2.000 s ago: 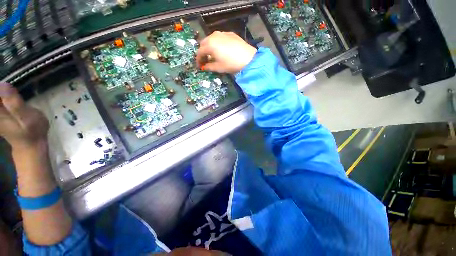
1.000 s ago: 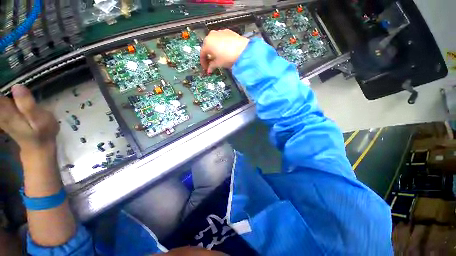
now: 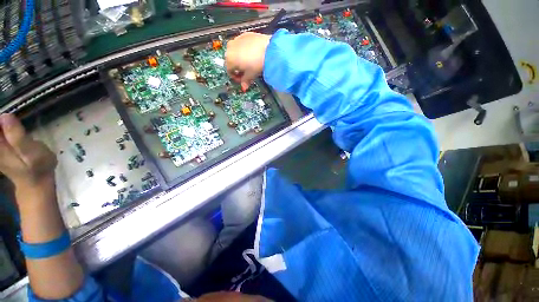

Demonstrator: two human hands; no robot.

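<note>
A carrier (image 3: 142, 158) holds several green circuit boards. My right hand (image 3: 247, 58) is over the carrier's right side, its bent fingertips at the upper end of the lower right board (image 3: 247, 110). An orange-red spot shows right at the fingertips; I cannot tell whether it is a part or a fingertip. The hand covers part of the upper right board (image 3: 208, 66). The upper left board (image 3: 155, 87) and lower left board (image 3: 188, 137) carry orange components. My left hand (image 3: 25, 154), with a blue wrist strap, is raised at the left edge, partly cut off, fingers apart.
Loose dark parts (image 3: 112, 180) lie scattered on the plate left of the carrier. A silver rail (image 3: 195, 184) runs along the near edge. A second carrier with boards (image 3: 366, 44) is partly behind my right sleeve. Beyond are a plastic bag (image 3: 118, 16), a red tool (image 3: 242, 5) and racks (image 3: 53, 41).
The view has shifted slightly. My right hand stays at the lower right board, and its forearm now covers more of the second carrier. My left hand stays raised at the left.
</note>
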